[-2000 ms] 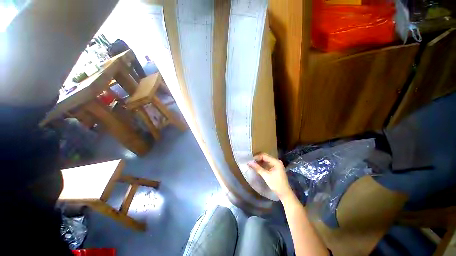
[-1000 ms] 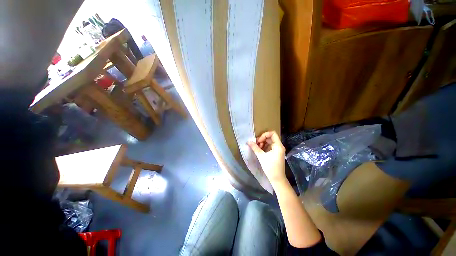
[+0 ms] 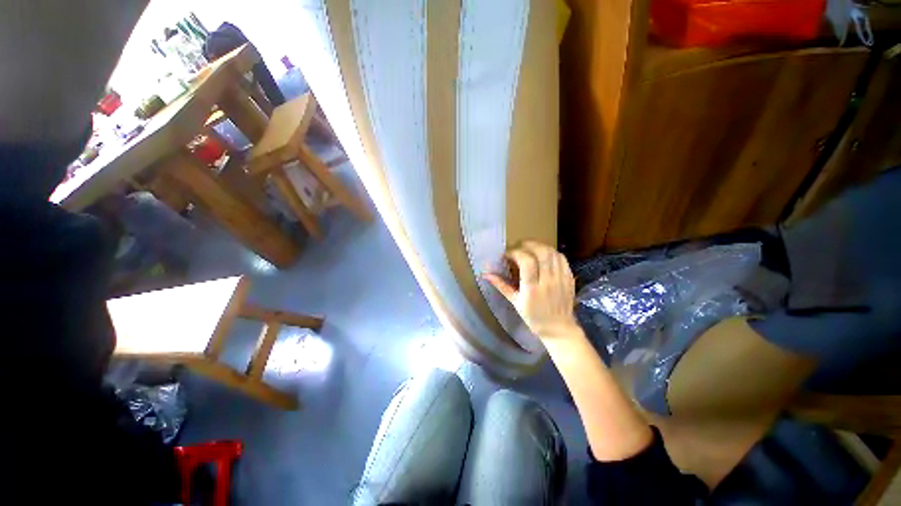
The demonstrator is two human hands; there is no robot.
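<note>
My right hand (image 3: 541,289) is at the lower part of the right curved white strip (image 3: 486,128), thumb and fingertips pinched at its edge. Any small piece between the fingertips is too blurred to tell. A second curved white strip (image 3: 393,109) runs beside it on the left. Both have stitch-like lines along their edges and lie on the large brown board (image 3: 534,158), whose lower end curves above my knees. My left hand is not in view; a dark, blurred shape fills the left side.
A wooden cabinet (image 3: 731,143) stands at right, with a red-orange bag (image 3: 736,22) above. A crumpled clear plastic bag (image 3: 672,287) and a notched tan card (image 3: 741,380) lie below it. At left are a pale-topped stool (image 3: 178,318), a red stool (image 3: 209,453) and a cluttered table (image 3: 148,138).
My right hand has moved slightly up along the strip, its fingers now more curled over the edge. The view has shifted a little, and more of the red stool shows.
</note>
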